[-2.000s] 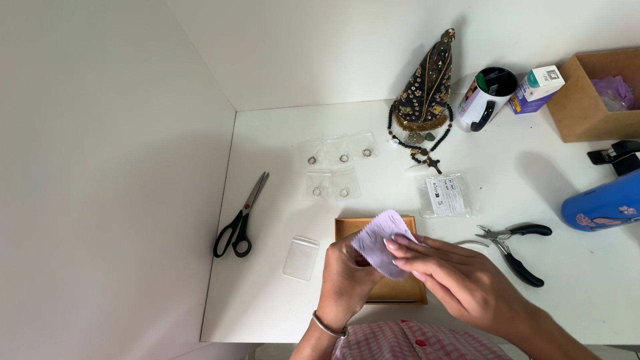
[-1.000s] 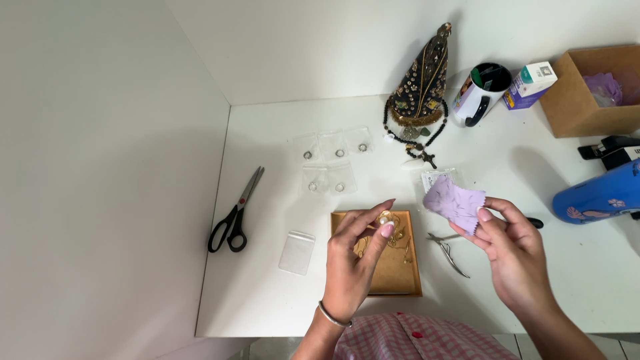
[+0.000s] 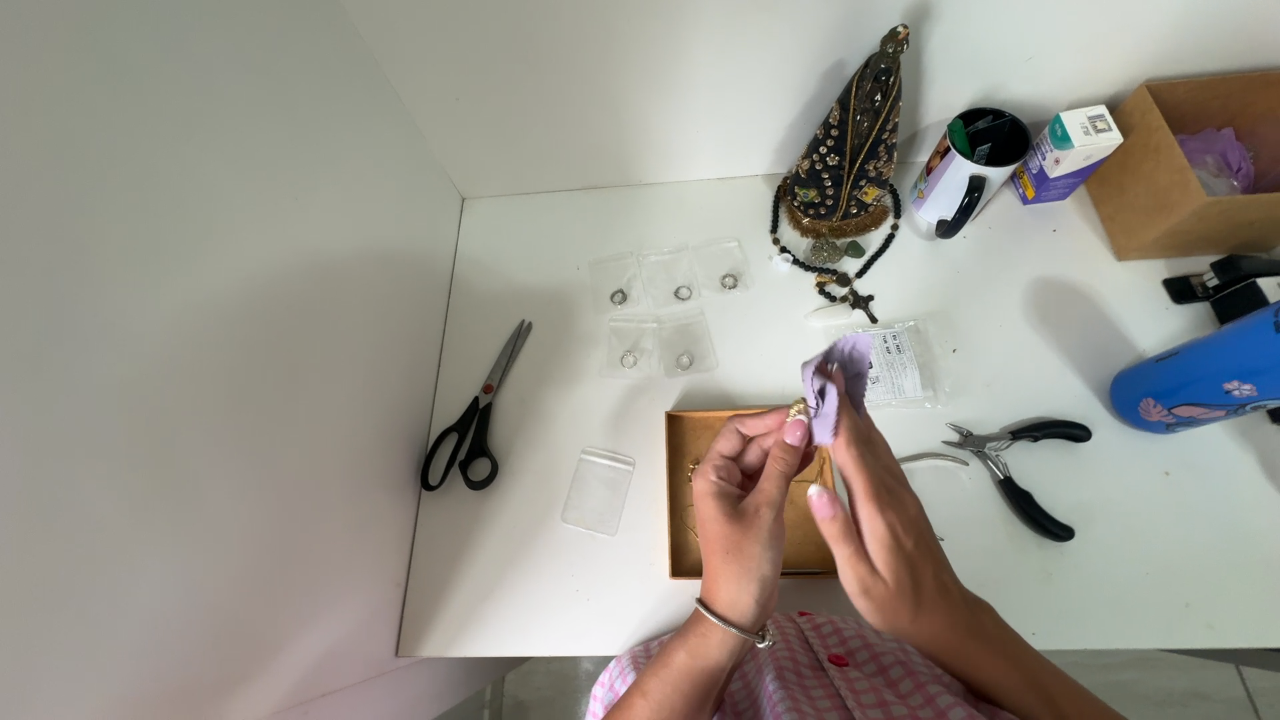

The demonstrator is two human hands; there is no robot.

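Observation:
Between the thumb and fingertips of my left hand (image 3: 750, 500) is a small gold-coloured piece of jewellery (image 3: 797, 410), probably a ring. My right hand (image 3: 885, 530) holds a crumpled lilac cloth (image 3: 838, 385) with a zigzag edge, which touches or nearly touches the gold piece. Both hands are above a shallow tan tray (image 3: 678, 560), where some gold chain shows partly behind them. Left of the tray lies a small zip bag (image 3: 598, 492) of clear plastic. Several more clear bags (image 3: 668, 275), each with a silver-coloured ring, lie in two rows farther back.
Black-handled scissors (image 3: 480, 420) lie at left. Pliers (image 3: 1000, 465) and a labelled plastic packet (image 3: 905, 365) are on the right. Behind stand a robed figurine (image 3: 850, 150) with a black rosary (image 3: 893, 235), a mug (image 3: 965, 180), a small carton (image 3: 1065, 155), a cardboard box (image 3: 1150, 170) and a blue bottle (image 3: 1190, 385).
One second ago my hands were apart, the cloth held off to the right. My right hand has brought it left against or close to the gold piece in my left hand.

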